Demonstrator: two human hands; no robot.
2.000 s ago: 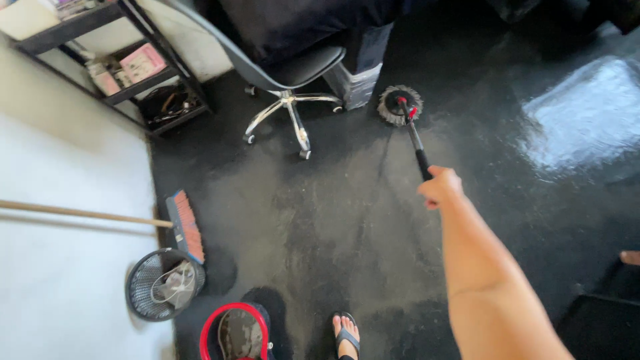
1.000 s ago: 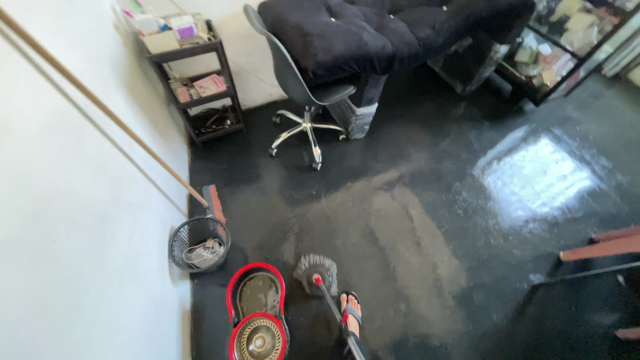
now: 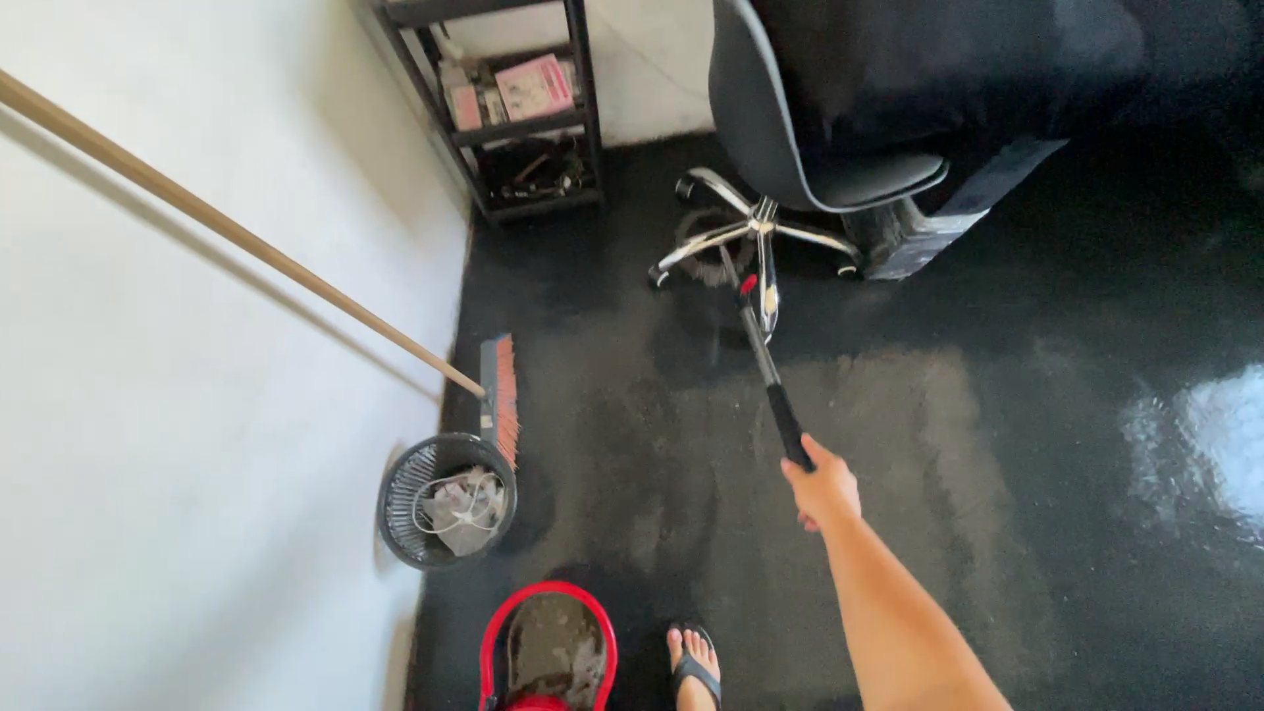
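Observation:
My right hand (image 3: 825,486) grips the black end of a spin mop's handle (image 3: 767,370), its arm stretched forward from the lower right. The grey mop head (image 3: 713,247) lies on the dark floor under the chrome star base of a swivel chair (image 3: 760,225), partly hidden by the chair's legs. A red joint shows just above the metal pole. At the bottom edge, a red-rimmed mop bucket (image 3: 558,647) holds murky water, beside my foot in a black flip-flop (image 3: 696,667). My left hand is out of view.
A black mesh waste basket (image 3: 444,504) with plastic waste stands by the white wall. Next to it a broom (image 3: 502,400) leans, its wooden handle crossing the wall. A black shelf rack (image 3: 523,128) stands behind. Dark cloth covers furniture (image 3: 938,89) behind the chair. Light reflects off the floor at right.
The mop head was out right of the chair two seconds ago, then near my foot and the bucket; now it is under the chair. My right arm is stretched forward again.

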